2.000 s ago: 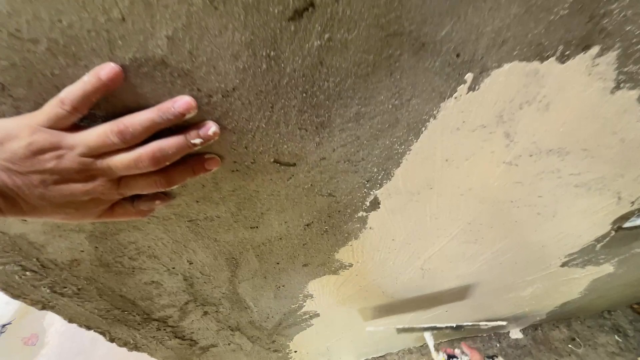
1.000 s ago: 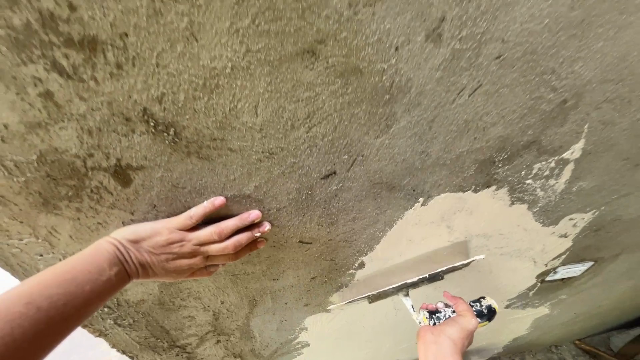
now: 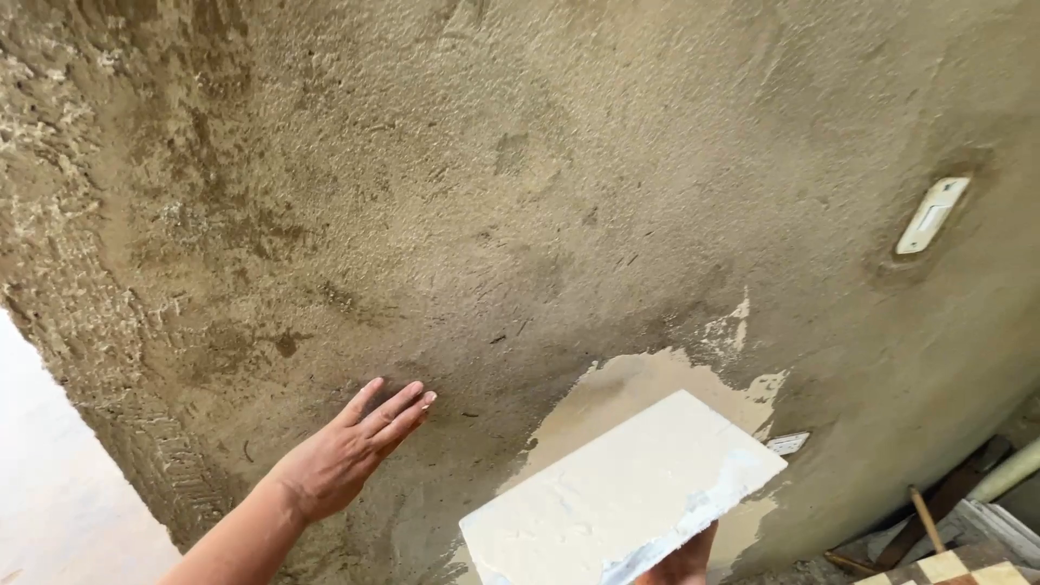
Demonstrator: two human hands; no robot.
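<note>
My left hand (image 3: 345,451) rests with spread fingers against the rough grey cement wall (image 3: 455,244), left of a cream patch of wet plaster (image 3: 650,374). At the lower middle, my right hand (image 3: 686,561) is mostly hidden behind a rectangular plastering trowel (image 3: 621,496), whose flat face is turned toward me. Smooth cream plaster covers most of that face, with a thinner, ragged smear along its lower right edge. The trowel's handle and most of my right fingers are out of sight.
A white switch plate (image 3: 933,215) is set in the wall at the right, and a smaller white plate (image 3: 788,443) lies beside the plaster patch. Boards (image 3: 1003,528), a wooden stick (image 3: 926,520) and a checkered surface (image 3: 946,569) are at the lower right. The wall's rough edge (image 3: 89,422) runs down the left.
The trowel was edge-on against the plaster patch; now it is turned with its coated face toward me. My left hand stays at the wall. The view has shifted, bringing in the switch plate.
</note>
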